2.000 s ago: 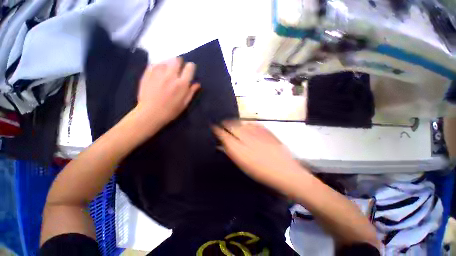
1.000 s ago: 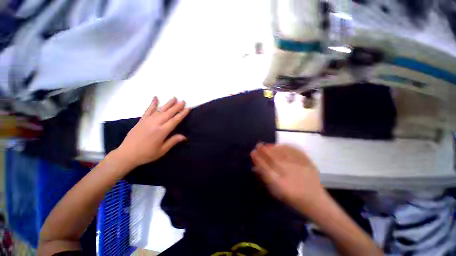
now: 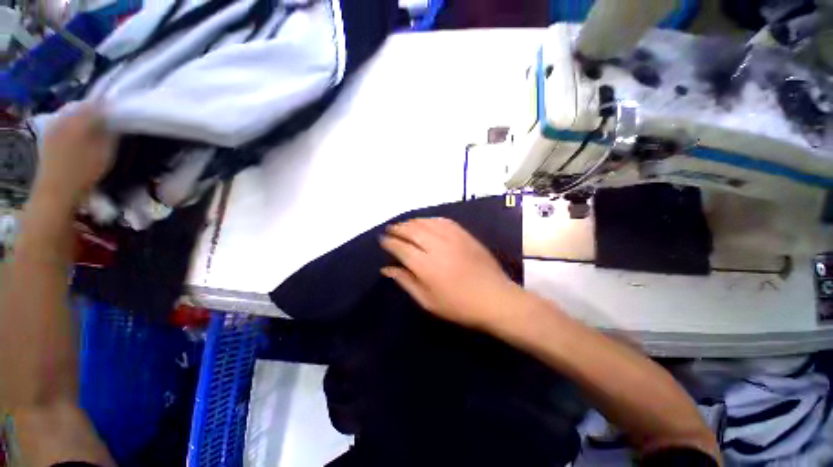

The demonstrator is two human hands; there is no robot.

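Note:
A black fabric panel (image 3: 342, 274) lies on the white table's front part and hangs over its edge towards my lap. Its upper right corner, with a small yellowish mark, is just left of the needle area of the sewing machine (image 3: 566, 137). My right hand (image 3: 443, 264) lies flat on the panel, fingers slightly spread, pointing left. My left hand (image 3: 75, 150) is blurred at the far left, at the edge of a heap of pale cloth with black strips (image 3: 228, 91); its fingers are unclear, so I cannot tell if it grips the cloth.
A black cloth pad (image 3: 653, 228) lies on the machine bed right of the needle. Blue crates (image 3: 219, 392) stand below the table at the left. Pale, black-edged pieces (image 3: 776, 406) lie below the table at the right. The table's front edge (image 3: 731, 343) runs across.
My left hand has left the black panel and moved up and left to the pale heap. My right hand has moved left and up onto the panel. The view has shifted.

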